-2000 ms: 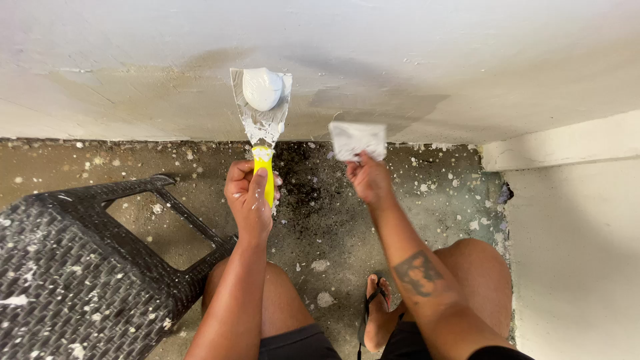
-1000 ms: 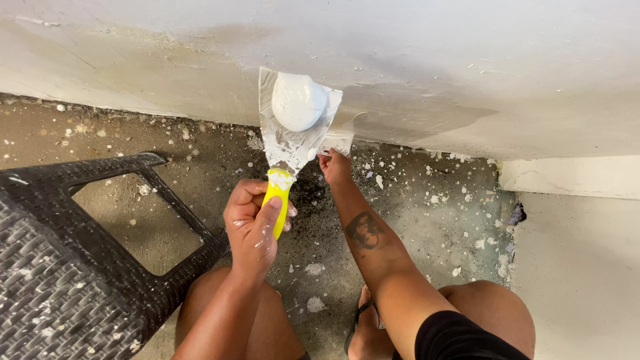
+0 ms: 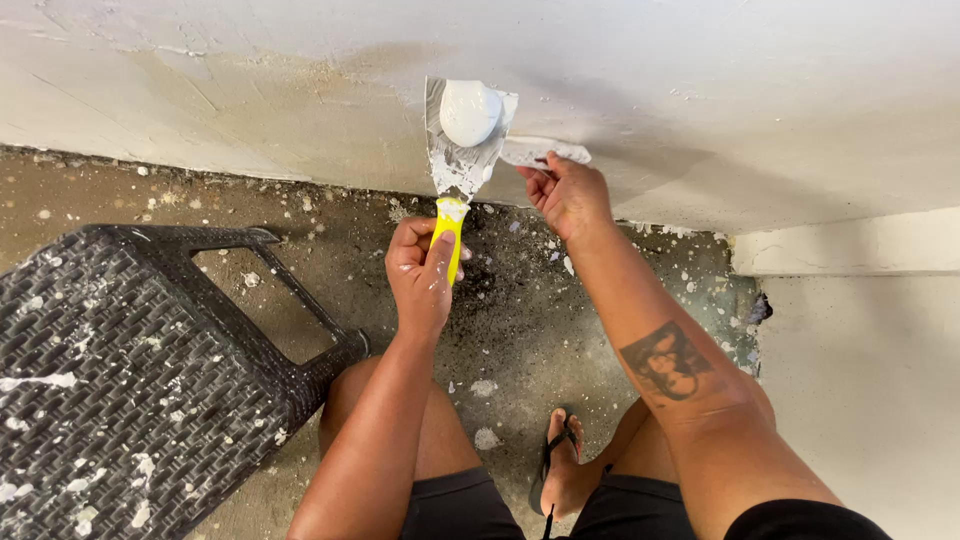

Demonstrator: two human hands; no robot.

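Observation:
My left hand [image 3: 424,274] is closed around the yellow handle of a putty knife [image 3: 451,217], blade pointing up toward the wall. A rounded mound of white putty [image 3: 469,114] rests on its coated blade. Just right of the blade, my right hand [image 3: 568,191] pinches a thin, flat, putty-smeared spreader [image 3: 547,150] between thumb and fingers. The spreader is close to the wall [image 3: 300,97]; whether it touches the wall or the blade I cannot tell.
A black woven-pattern plastic stool [image 3: 142,375], spattered with white, stands at the left. The speckled concrete floor [image 3: 495,360] meets the wall's base. A pale ledge [image 3: 847,244] and another pale surface [image 3: 862,390] lie at the right. My sandalled foot [image 3: 559,465] is below.
My right hand, lower right of the blade and partly behind it a second ago, is now clear of it, with the spreader more visible. The left hand still holds the putty knife with its mound.

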